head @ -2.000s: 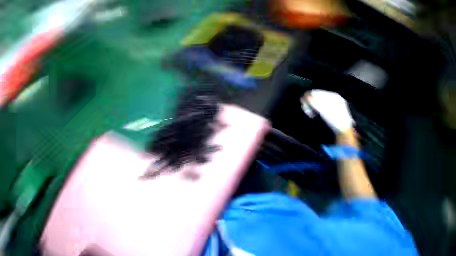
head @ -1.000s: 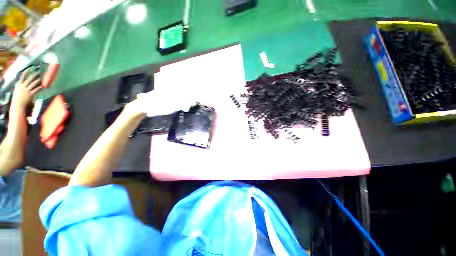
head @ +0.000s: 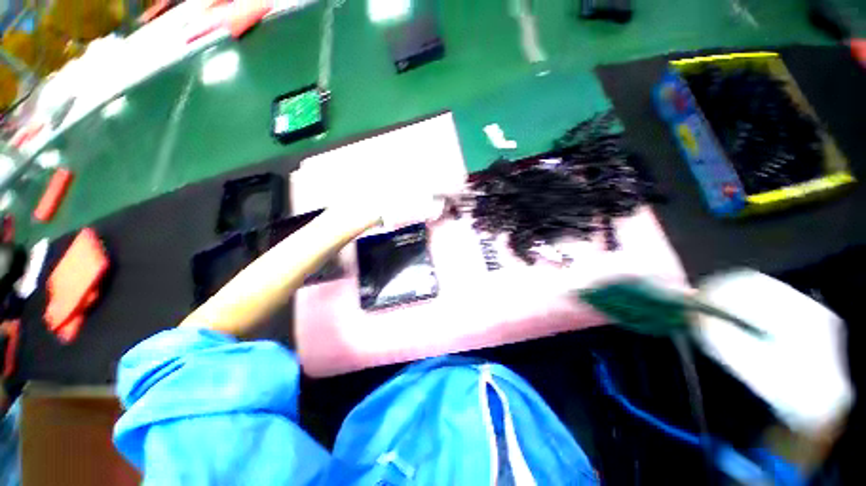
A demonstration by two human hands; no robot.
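Note:
My right hand (head: 774,342), in a white glove, holds a green circuit board (head: 638,304) over the right front edge of the pink mat (head: 494,318); the board is blurred. My left hand (head: 410,206), washed out against the mat, reaches over it to the left edge of a tangled heap of black comb-shaped strips (head: 560,195). Its fingers cannot be made out. An open black housing (head: 397,268) with a shiny inside lies on the mat just below my left hand.
More black housings (head: 249,202) lie left of the mat. A blue-and-yellow box (head: 707,157) of black strips stands at the right. The green belt (head: 237,123) behind carries a housing with a green board (head: 300,114) and a black box (head: 415,43). Red-orange pads (head: 76,283) lie at far left.
My right hand has come into view from the right with a green board. My left hand has moved right, from the housings to the strip heap. The person's hand at far left is gone from view.

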